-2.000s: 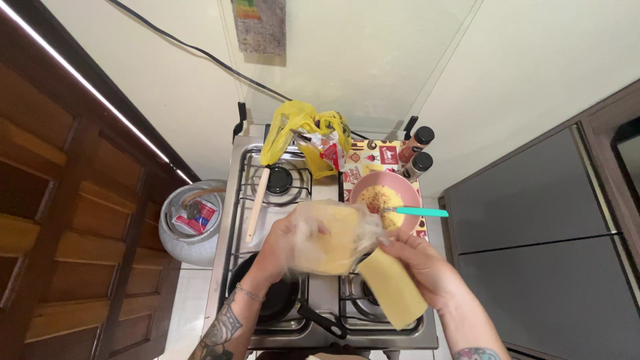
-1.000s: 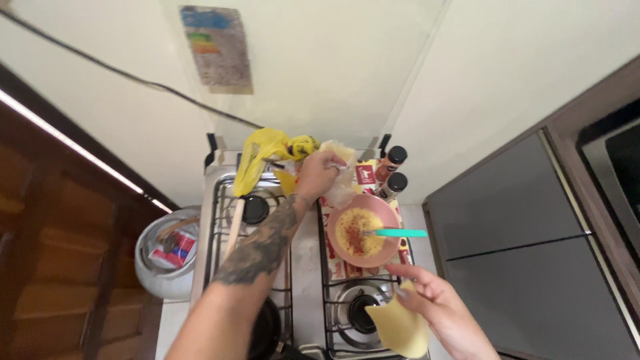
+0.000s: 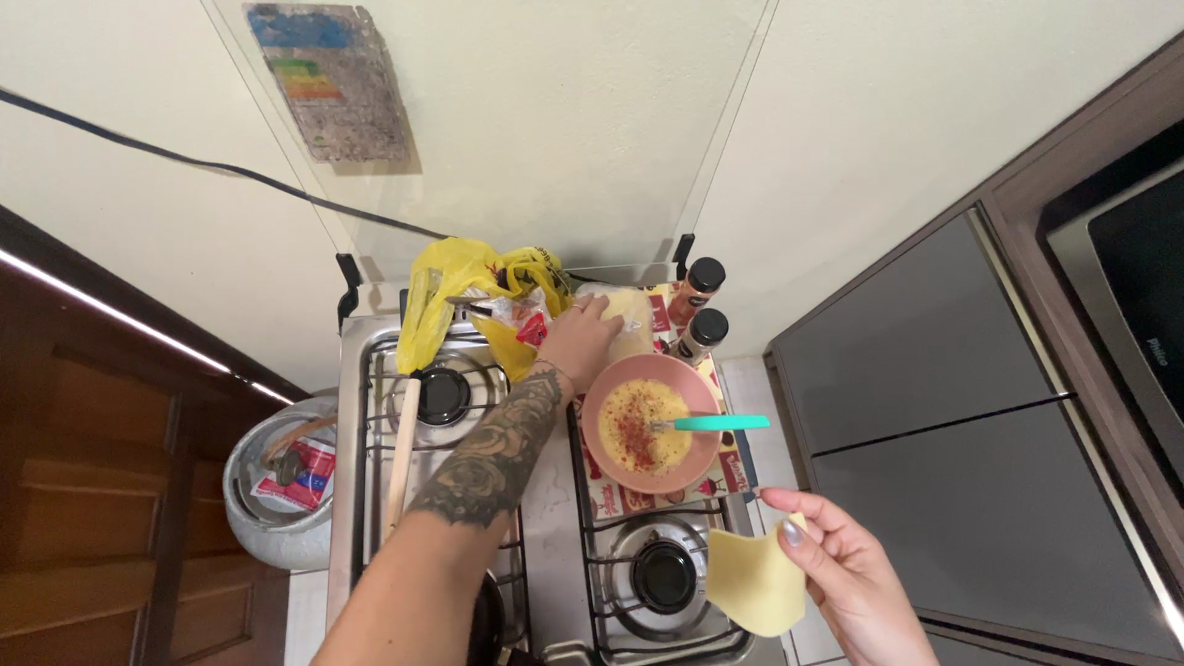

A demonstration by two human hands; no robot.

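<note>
My right hand point(image 3: 837, 564) pinches a pale yellow slice of cheese point(image 3: 758, 578) between thumb and fingers, over the front right burner. My left hand point(image 3: 583, 342) reaches to the back of the stove and rests on a clear plastic bag of cheese slices point(image 3: 624, 314); whether its fingers grip the bag is unclear. A pink bowl point(image 3: 601, 444) with yellow beaten mixture and red and dark seasoning sits on a patterned mat point(image 3: 620, 499). A utensil with a turquoise handle point(image 3: 721, 423) leans in the bowl. A yellow plastic bag point(image 3: 449, 273) lies left of my left hand.
Two spice jars with black lids point(image 3: 694, 291) point(image 3: 701, 335) stand behind the bowl. A wooden utensil handle point(image 3: 403, 444) lies over the left grates. A dark pan point(image 3: 486, 620) is partly hidden by my left arm. A grey gas cylinder point(image 3: 250, 527) stands left of the stove.
My left hand has moved from the middle of the stove to its back with the clear bag. The slice stays in my right hand, which now holds it apart from the bag.
</note>
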